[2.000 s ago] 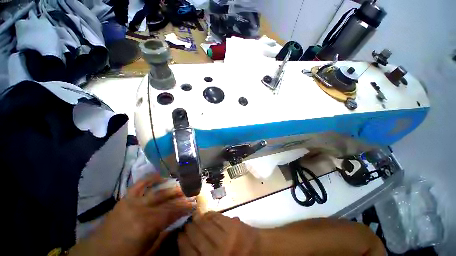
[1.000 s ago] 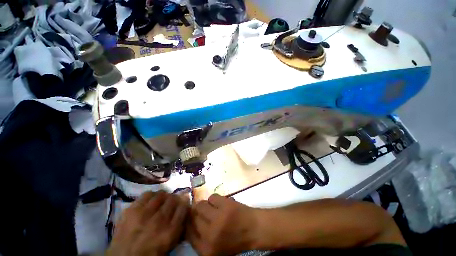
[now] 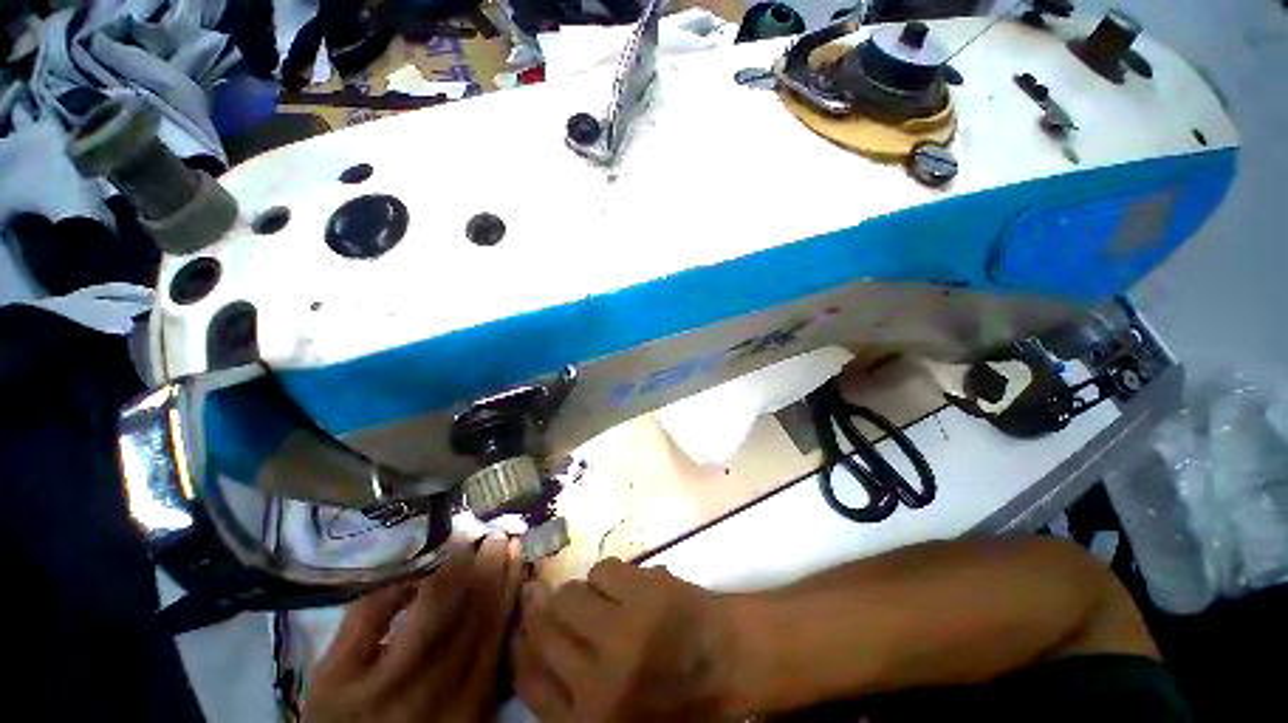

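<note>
The long white sewing machine head (image 3: 678,184) with a blue stripe crosses the view. The shiny metal take-up guard (image 3: 170,466) is at its left end. My left hand (image 3: 424,636) and my right hand (image 3: 607,643) are side by side below the needle area, fingers bent and almost touching, at the fabric. The garment panel (image 3: 233,657), pale grey with dark parts, shows left of my left hand. What lies under my fingers is mostly hidden. The needle area is bright, and the needle itself cannot be made out.
Black-handled scissors (image 3: 879,466) lie under the arm, right of a white scrap (image 3: 720,417). A tool tray (image 3: 1116,381) is at the table's right end. Clear plastic-wrapped bundles (image 3: 1201,494) are at right. Pale and black fabric (image 3: 127,71) is heaped at back left, with dark cloth (image 3: 71,537) below.
The view has moved closer to the machine, whose head now fills more of the picture. My left hand has come from flatter on the fabric to beside my right hand, fingers up near the needle area.
</note>
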